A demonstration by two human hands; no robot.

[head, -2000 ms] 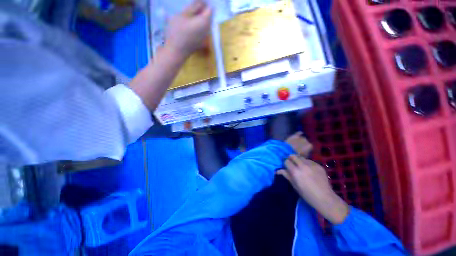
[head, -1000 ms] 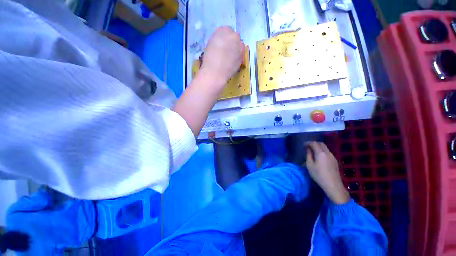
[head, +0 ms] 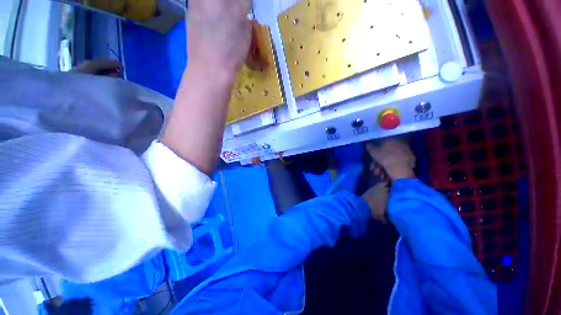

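My left hand (head: 377, 200) is low in front of my lap, dark and partly hidden by the sleeves and my other hand. My right hand (head: 395, 157) is just beyond it, under the machine's front edge, with its fingers bent. No object shows in either hand, but shadow hides the fingers. The white benchtop machine (head: 295, 143) stands in front of me. Its right gold plate (head: 350, 46) has rows of small holes. The left gold plate (head: 255, 92) bears an orange-brown block (head: 261, 47), beside another person's hand.
Another person's bare forearm (head: 200, 104) and pale striped sleeve (head: 80, 203) reach in from the left. A red emergency stop (head: 389, 119) is on the front panel. A red grid crate (head: 477, 160) is low at right, beside a blurred red foam tray (head: 532, 111). A blue stool (head: 206, 246) stands lower left.
The view has shifted. My right hand has moved up under the machine's edge, and my left hand shows again. The other person's hand stays over the left plate. The red foam tray's pockets have left view.
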